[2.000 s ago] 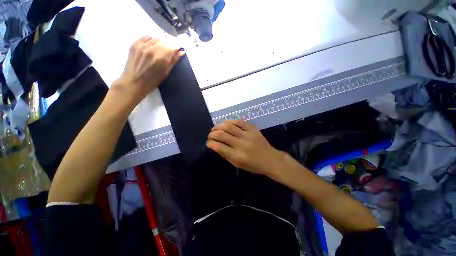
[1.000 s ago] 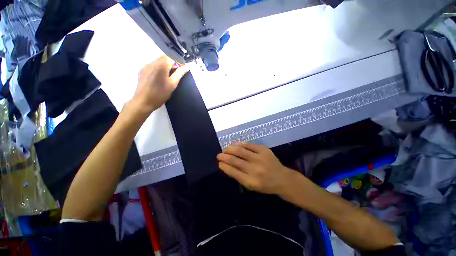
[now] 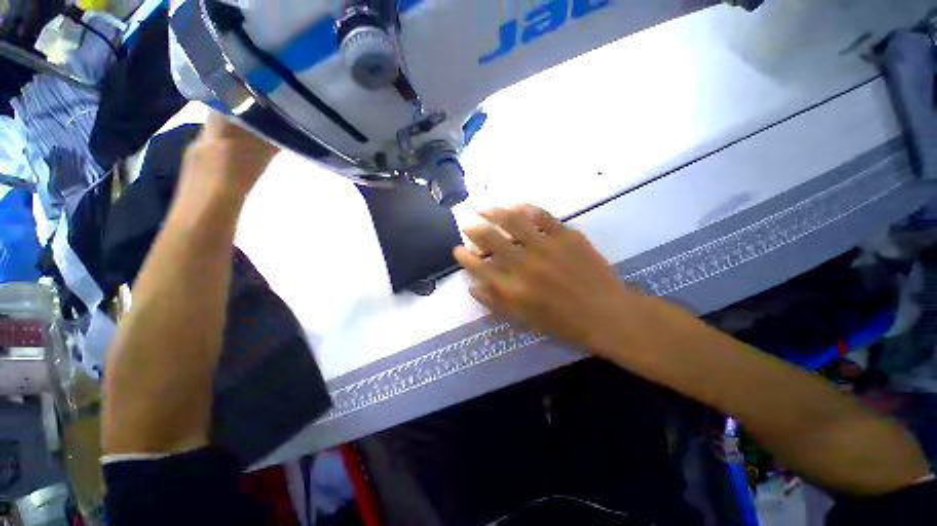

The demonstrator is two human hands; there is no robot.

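A black cut piece (image 3: pixel 413 238) lies flat on the white machine bed under the head of the sewing machine (image 3: pixel 298 46); its far part is hidden behind the head. My right hand (image 3: pixel 534 262) rests at its right edge with fingers spread a little; whether it grips the piece is unclear. My left hand (image 3: pixel 228 154) is behind and left of the machine head, blurred and partly hidden, so what its fingers hold cannot be seen. The presser foot and needle are not clearly visible.
Black pieces (image 3: pixel 262 360) lie at the left of the bed, partly behind my left forearm. A ruler strip (image 3: pixel 760 241) runs along the front edge. Grey cloth (image 3: pixel 912 87) lies at the far right. A blue-rimmed basket (image 3: pixel 742 483) is below right.
The black piece has moved away from me under the machine head. My left hand has gone from the needle area to behind the head. My right hand has moved forward onto the bed.
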